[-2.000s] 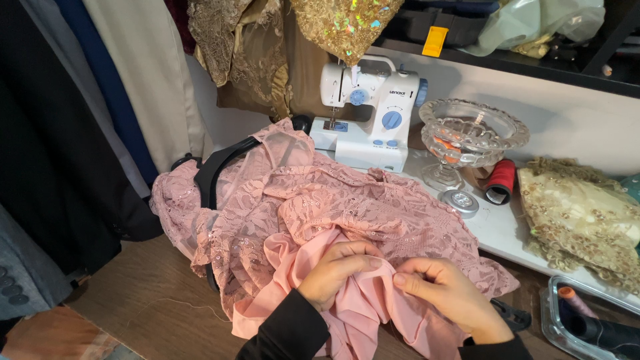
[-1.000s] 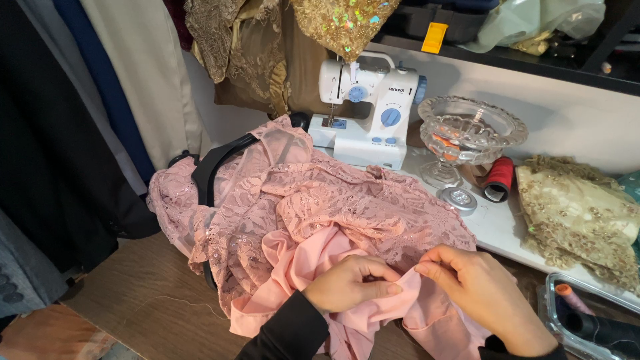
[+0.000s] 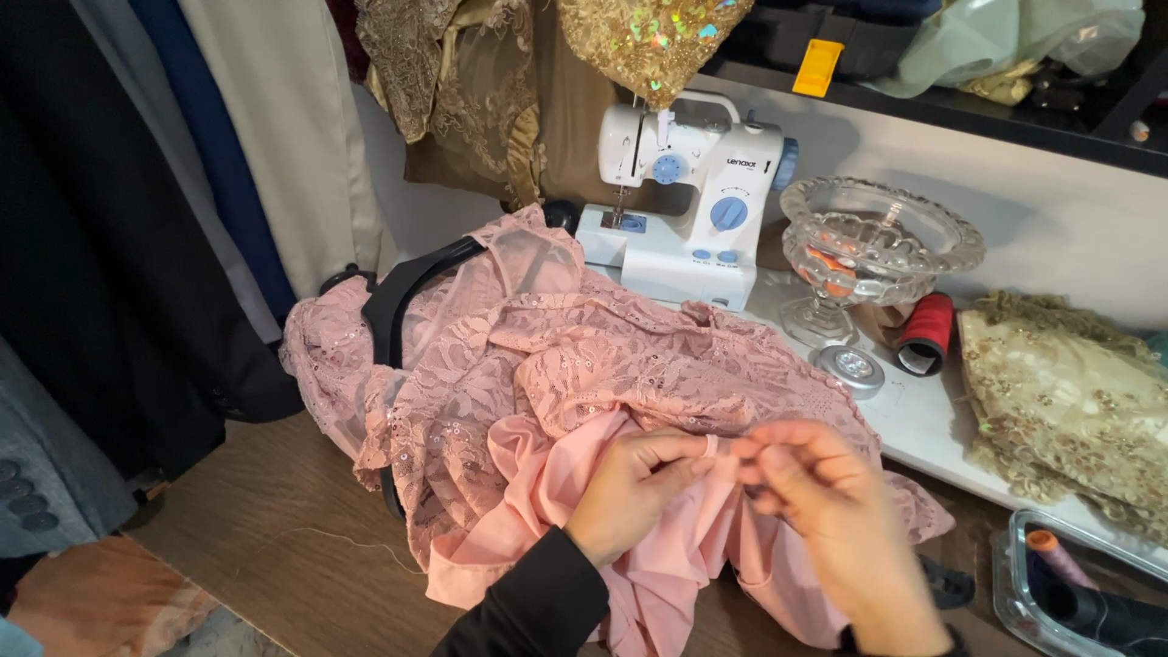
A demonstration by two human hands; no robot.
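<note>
A pink lace garment with sequins [image 3: 630,365] lies bunched over the work surface, a black clothes hanger [image 3: 392,310] in its left part. Smooth pink lining fabric [image 3: 547,497] spills out at the front. My left hand [image 3: 643,488] pinches an edge of this lining between thumb and fingers. Close beside it, to the right, my right hand [image 3: 812,493] is blurred, its thumb and fingertips close together at the same edge; whether they hold cloth or something small cannot be told.
Behind the garment stand a white sewing machine [image 3: 693,201] and a glass pedestal bowl [image 3: 876,242]. A red thread spool [image 3: 926,333], a round silver puck light [image 3: 850,367], beige beaded fabric [image 3: 1063,401] and a clear plastic box [image 3: 1013,584] with spools are at right. Suits hang left [image 3: 109,228].
My right hand has moved from gripping the lining's edge to a blurred pose beside my left fingertips. My left hand keeps its pinch on the lining.
</note>
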